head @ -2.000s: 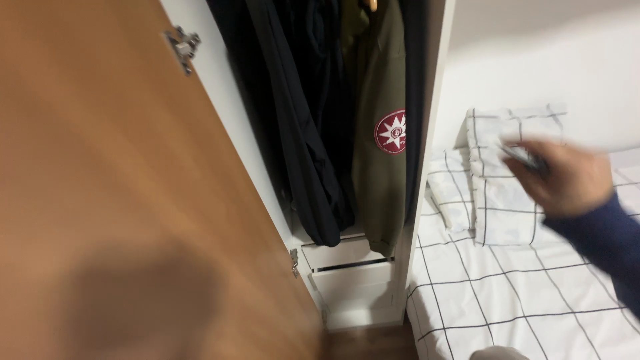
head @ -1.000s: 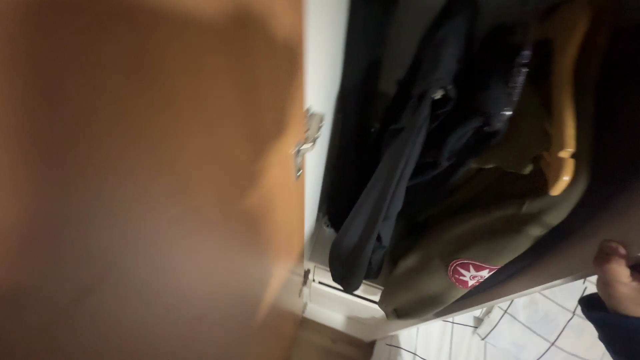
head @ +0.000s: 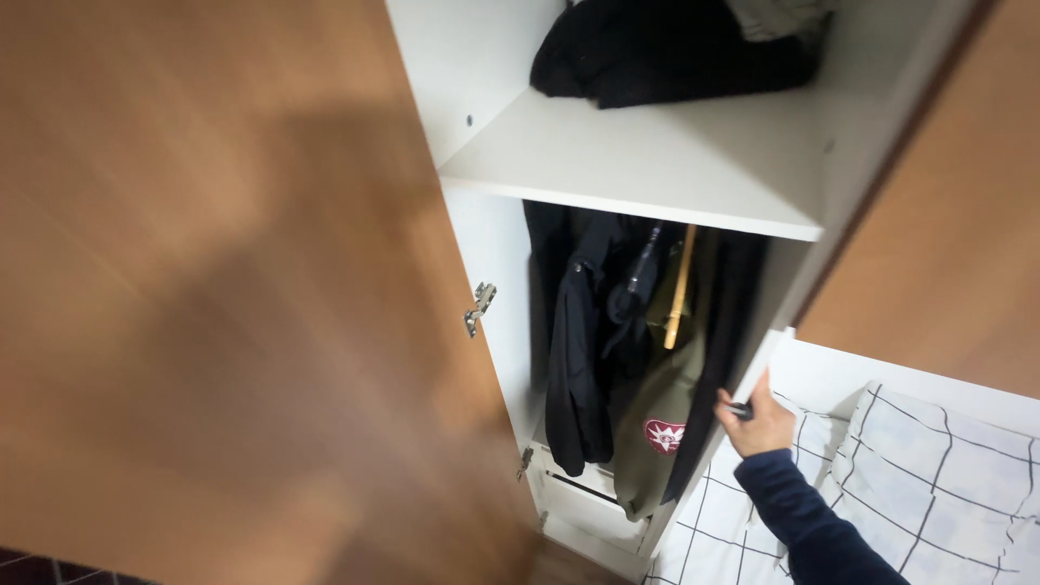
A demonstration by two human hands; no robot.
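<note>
My right hand (head: 760,418), in a dark blue sleeve, is at the front edge of the white wardrobe side panel (head: 768,357). Its fingers hold a small dark object (head: 740,411), too small to name. Left of it, inside the open wardrobe, hang a dark jacket (head: 578,382) and an olive-green garment (head: 650,455) with a red and white emblem patch (head: 665,436). A wooden hanger (head: 681,288) shows above the green garment. My left hand is not in view.
A wooden wardrobe door (head: 244,309) with metal hinges (head: 480,309) stands open at left. Folded dark clothing (head: 666,57) lies on the white shelf (head: 642,162). White drawers (head: 593,512) are low down. A bed with checked bedding (head: 934,479) and another wooden door (head: 934,219) are at right.
My right hand was over the bed two seconds ago and is now at the wardrobe's side panel. The view has swung, bringing the upper shelf into sight.
</note>
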